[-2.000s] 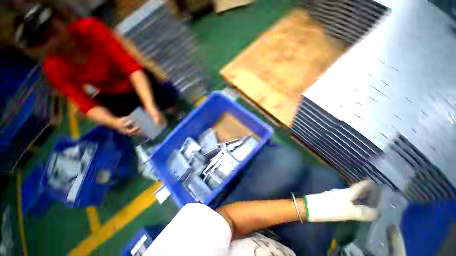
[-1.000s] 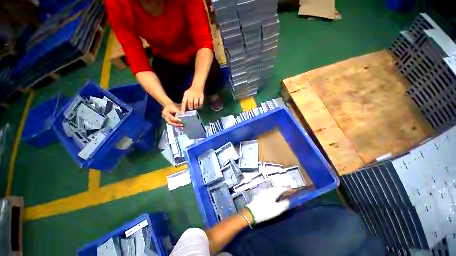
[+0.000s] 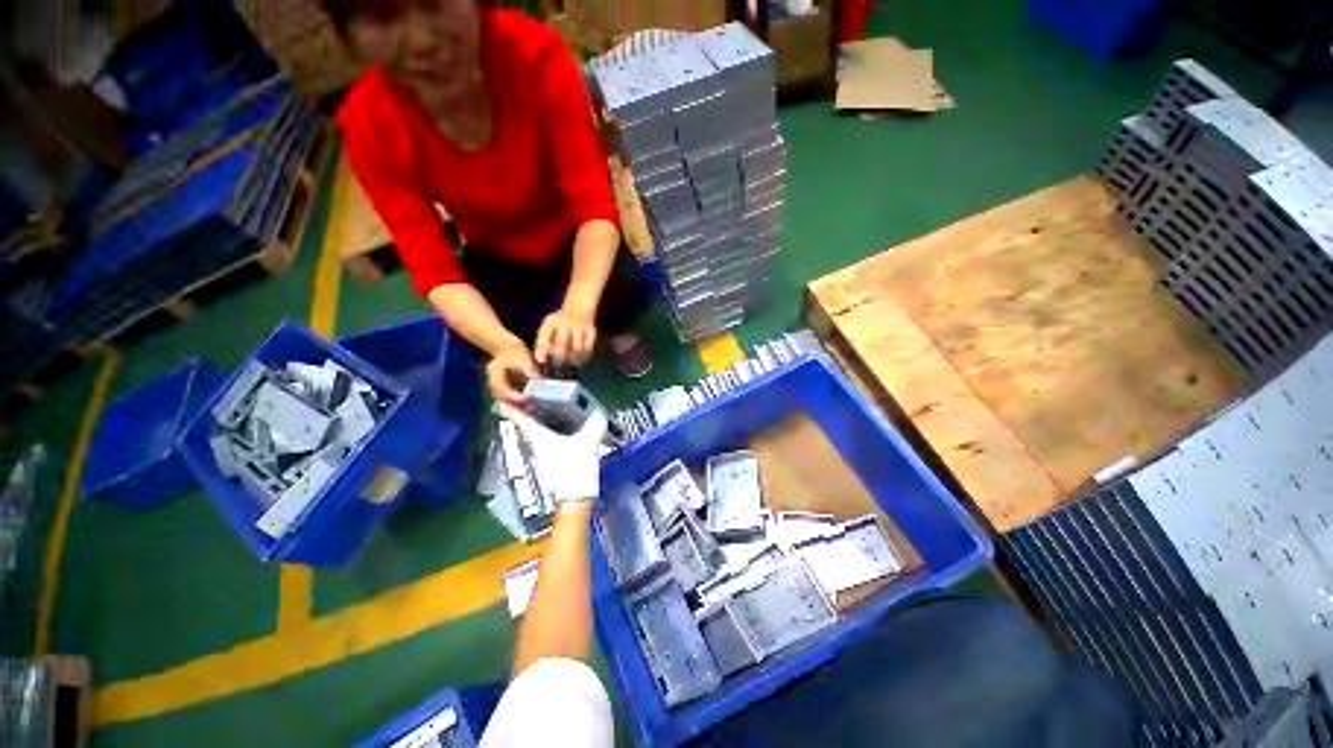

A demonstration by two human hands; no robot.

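My left hand, in a white glove, reaches past the left wall of the blue tote. Its fingertips are at a small grey metal part that is also at another person's fingers. Whether my fingers grip it is too small to tell. Loose grey stamped metal parts lie jumbled in the blue tote, with brown sheet showing on its floor. My right hand is out of the picture.
A person in a red top sits across from me. Parts stand in a row behind the tote. A plywood pallet bears stacked parts at right. A tall stack stands behind; another filled blue tote is at left.
My left hand has moved from inside the tote forward and left to the other person's hands. The view has shifted slightly, and the person's face now shows.
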